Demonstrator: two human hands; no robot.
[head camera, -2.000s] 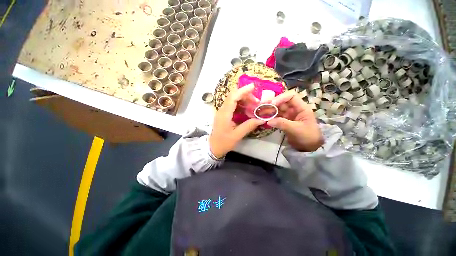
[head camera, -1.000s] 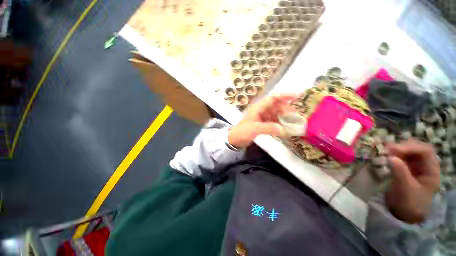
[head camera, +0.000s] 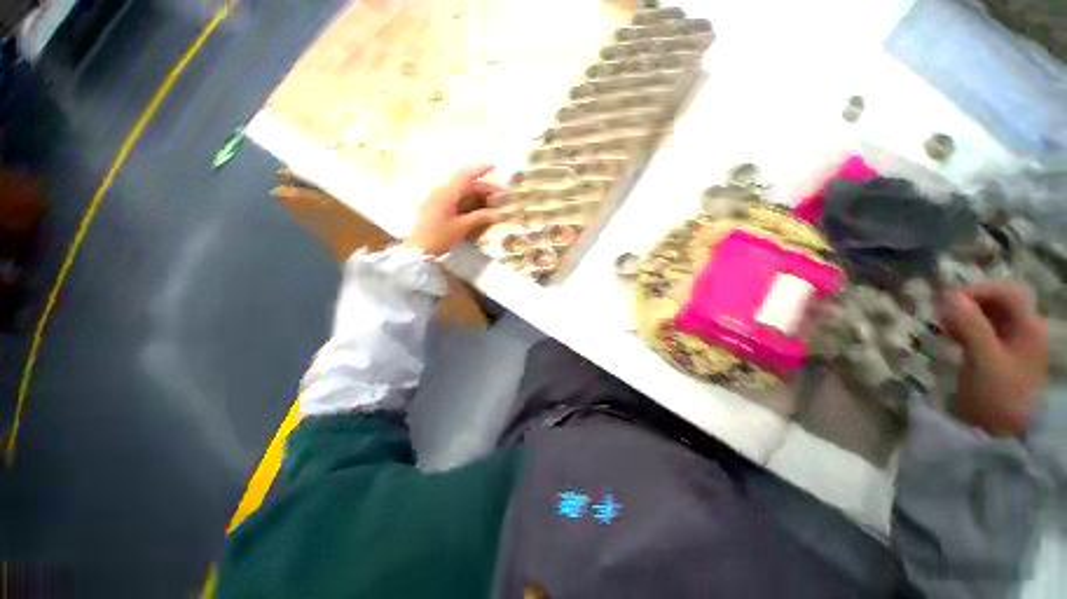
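Note:
Grey-beige rings (head camera: 541, 257) stand in rows along the right edge of the tan board (head camera: 386, 88). My left hand (head camera: 459, 211) is at the left side of these rows, fingertips among or beside the rings; blur hides whether it holds one. A bright magenta block (head camera: 731, 293) with a white pad (head camera: 785, 302) lies on the mottled yellow-black round base (head camera: 667, 275), with no hand on it. My right hand (head camera: 995, 351) is over the right part of the loose ring heap (head camera: 872, 334), fingers bent; whether a ring is in them cannot be told.
A dark grey and pink glove (head camera: 889, 222) lies crumpled behind the block, against the heap. Several single rings stand on the white table (head camera: 772, 70) around the base and farther back. A pale bluish sheet (head camera: 971, 70) is at the far right. The table's front edge runs before my apron.
My left hand has left the block's side with its ring and moved left to the ring rows. My right hand has moved slightly up over the heap. Earlier, both hands held a ring over the block.

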